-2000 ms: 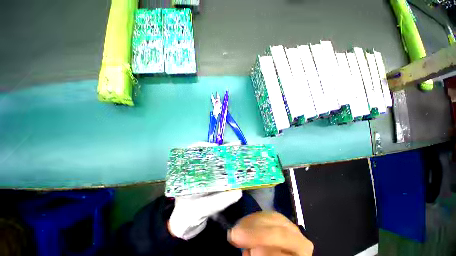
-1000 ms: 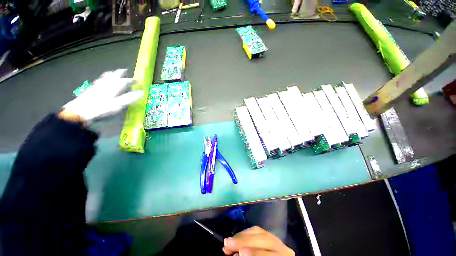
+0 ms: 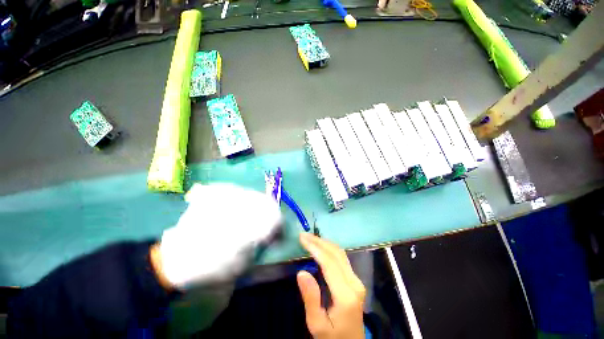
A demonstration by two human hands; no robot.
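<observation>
My left hand [image 3: 222, 235], in a white glove, is blurred over the mat's front part. A dark blurred patch shows at its fingers; I cannot tell if it holds something. My bare right hand [image 3: 334, 285] is at the bench edge, thumb and fingers apart. A thin dark piece [image 3: 315, 226], perhaps the probe, shows at its fingertips; whether it is held is unclear. Blue-handled side cutters [image 3: 297, 210] lie on the mat with a purple-white marker [image 3: 277, 185] on them, both partly hidden by the glove. A circuit board [image 3: 228, 126] lies solder side up at the mat's back edge.
More boards lie on the dark belt [image 3: 265, 99]. A lime-yellow roll [image 3: 173, 106] lies across it at left, another [image 3: 497, 46] at right. A row of boards with whitish strips [image 3: 391, 149] stands on the mat's right part, near a slanted post [image 3: 543, 83].
My left hand has come from the belt at left to the mat's front. One of the two side-by-side boards has left its place. My right hand has moved up and its fingers have spread.
</observation>
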